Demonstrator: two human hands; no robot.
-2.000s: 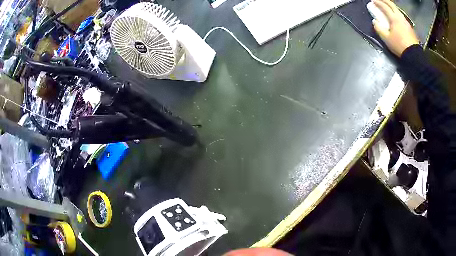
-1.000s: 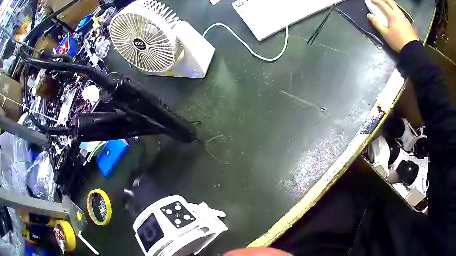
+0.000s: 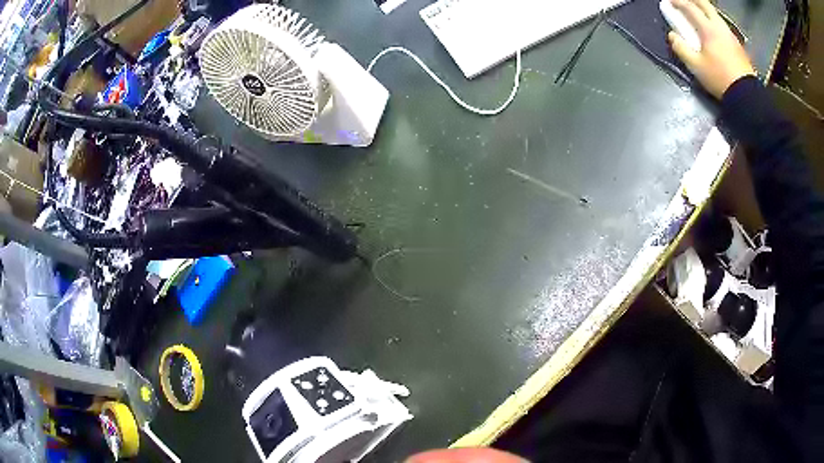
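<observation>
My right hand (image 3: 714,52) lies over a small white computer mouse (image 3: 679,25) at the upper right, fingers curled on it. A white security camera (image 3: 312,409) is near the bottom edge, left of centre. It shows a black lens window and a black panel with pale dots; its lower part is cut off by the picture's edge. My left hand is not recognisable in view. A blurred reddish shape (image 3: 468,456) sits at the bottom edge; I cannot tell what it is.
A white fan (image 3: 262,77) and white keyboard (image 3: 506,27) stand at the back. Black screwdriver-like barrels (image 3: 262,203) reach in from the left. A yellow tape roll (image 3: 163,378) and blue object (image 3: 206,288) lie left. A box of cameras (image 3: 723,312) is below the bench's taped edge (image 3: 542,384).
My right hand and the mouse have shifted very slightly left compared with the first frame. The security camera shows no clear movement of its own.
</observation>
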